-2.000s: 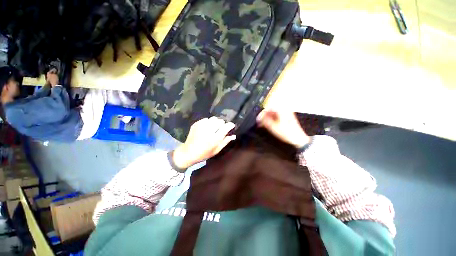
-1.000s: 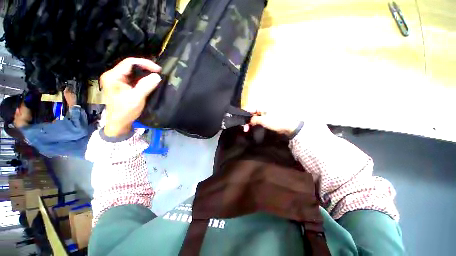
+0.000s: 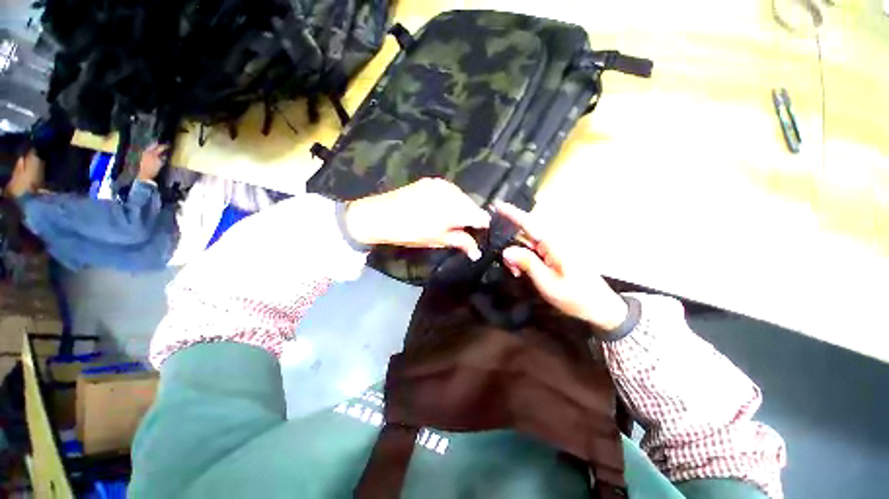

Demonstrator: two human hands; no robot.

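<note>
A camouflage backpack [image 3: 444,107] lies on the pale table with its front pocket face up and its near end at the table's front edge, against the apron. My left hand [image 3: 419,216] is at the near end of the bag, fingers bent around its dark edge. My right hand [image 3: 556,273] is close beside it, thumb and fingers pinching a small black piece of strap or fabric [image 3: 502,232] between the hands. What exactly the piece is cannot be told. A strap end [image 3: 627,64] sticks out at the bag's far right corner.
A dark heap of backpacks [image 3: 224,58] lies at the left of the table. Thread snips [image 3: 786,121] lie on the table [image 3: 682,175] at right. A person in a blue sleeve [image 3: 97,229] sits at left. Cardboard boxes [image 3: 117,404] stand at lower left.
The backpack has gone from tilted on its side to flat with its front face up. My left hand has moved right and down from the bag's left side to beside my right hand.
</note>
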